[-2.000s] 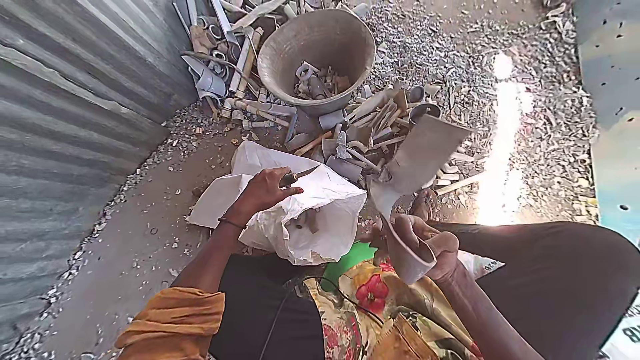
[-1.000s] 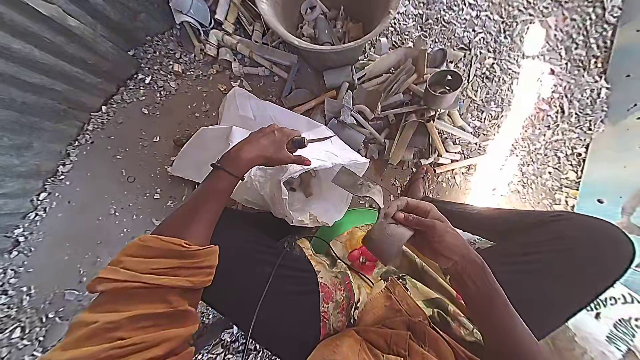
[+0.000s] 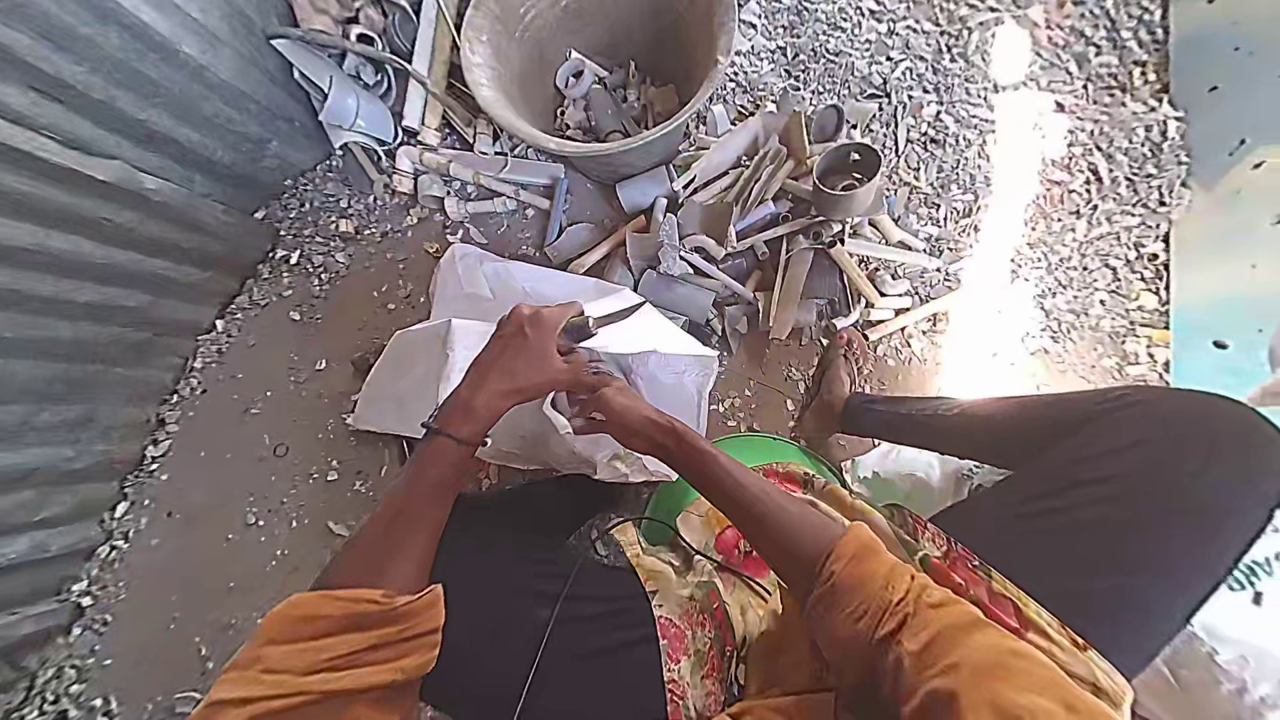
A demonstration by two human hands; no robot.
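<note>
My left hand (image 3: 530, 360) is closed around the dark handle of a knife (image 3: 612, 318), its blade pointing right over a white woven sack (image 3: 480, 290). Against it, at the mouth of the sack, my right hand (image 3: 620, 412) has its fingers bent downward; whether it holds anything is hidden. The sack lies open in front of my lap. Partly under my right forearm is a green plastic basin (image 3: 760, 450), beside a floral cloth (image 3: 700, 590) on my lap.
A large grey tub (image 3: 600, 150) holding plastic pipe fittings stands beyond the sack. Around it lie cut pipe pieces (image 3: 680, 295) and a short pipe socket (image 3: 847, 180). Corrugated metal sheeting (image 3: 120, 180) rises at the left. My bare foot (image 3: 832, 390) rests near the pile.
My right hand has moved left from above my lap to the mouth of the sack, beside my left hand. The grey plastic piece it held earlier is no longer plainly visible.
</note>
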